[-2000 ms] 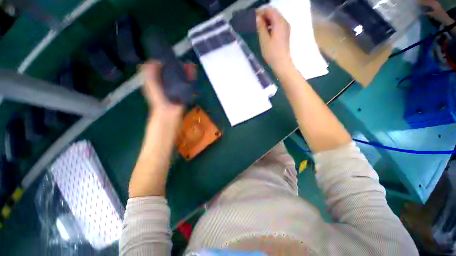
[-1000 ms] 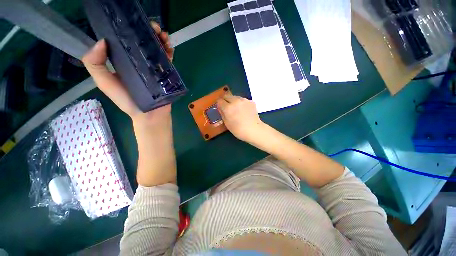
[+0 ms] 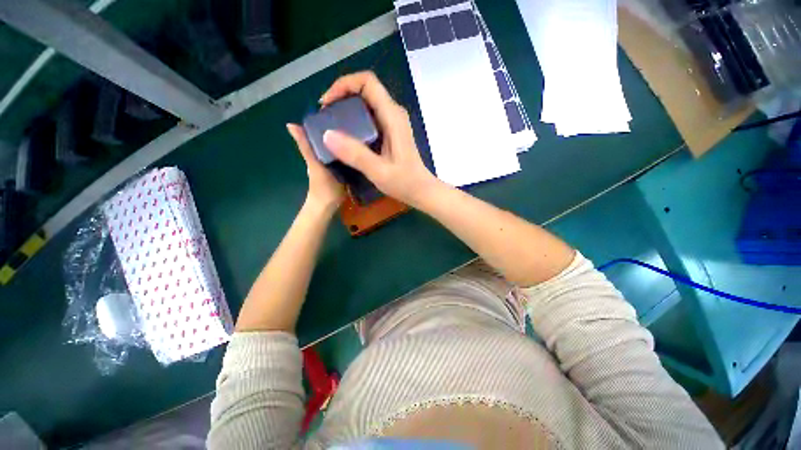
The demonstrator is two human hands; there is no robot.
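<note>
A black plastic housing (image 3: 349, 132) stands on end above the orange fixture, its flat squarish end facing me. My left hand (image 3: 318, 173) holds its left side. My right hand (image 3: 386, 145) wraps its far and right sides, with the thumb on the flat end. A dark grey rounded square seems to cover that end; its edges are hard to tell. The orange fixture (image 3: 372, 215) lies on the bench, partly hidden by the housing and my right hand. Whether the housing touches it, I cannot tell. A pad sheet (image 3: 461, 114) with dark squares at its far end lies to the right.
White backing sheets (image 3: 580, 75) lie right of the pad sheet. A cardboard sheet (image 3: 672, 97) and clear blister tray (image 3: 777, 44) are at far right. Dotted sheets (image 3: 167, 264) and a crumpled plastic bag (image 3: 88, 290) lie left. A metal rail (image 3: 299, 75) borders the conveyor.
The housing has turned from lying lengthwise in my left hand to end-up over the fixture. My right hand has left the fixture's recess and taken hold of the housing too.
</note>
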